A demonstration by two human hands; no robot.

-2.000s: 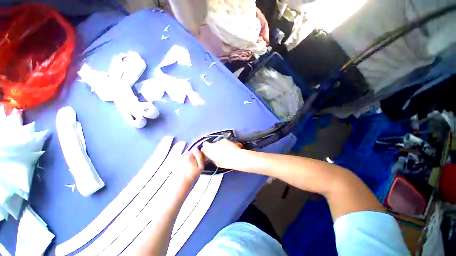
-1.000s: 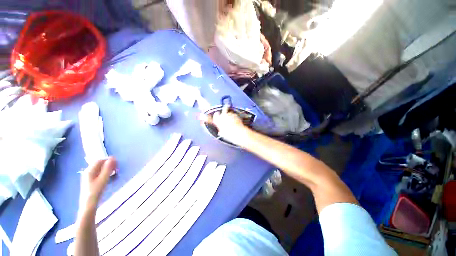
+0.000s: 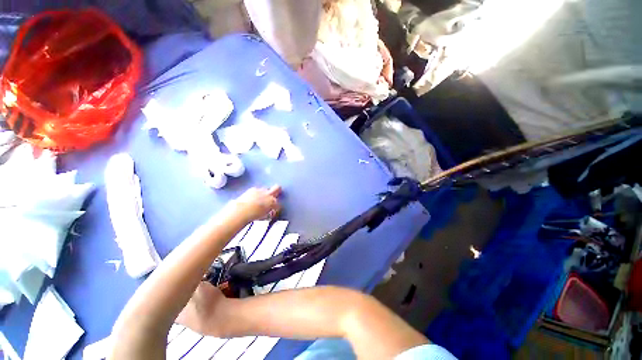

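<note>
Several white curved band pieces (image 3: 272,242) lie side by side on the blue-violet pressing table. The iron (image 3: 227,268) is over their middle part, its soleplate mostly hidden by my arms and the hose. My right hand (image 3: 200,307) is shut on the iron's handle, partly hidden behind my left forearm. My left hand (image 3: 262,202) is just beyond the far ends of the bands, fingers apart, with nothing seen in it. The black wrapped iron hose (image 3: 331,242) runs right from the iron across the bands.
A rolled white bundle (image 3: 130,214) lies left of the bands. White scraps (image 3: 264,133) and a crumpled white lump (image 3: 193,130) lie beyond. Pointed white pieces (image 3: 35,218) pile at the left edge. An open red plastic bag (image 3: 70,84) stands at the far left.
My right hand has brought the iron from the table's right side onto the bands, trailing the hose. My left hand has moved from beside the rolled bundle to beyond the bands' far ends.
</note>
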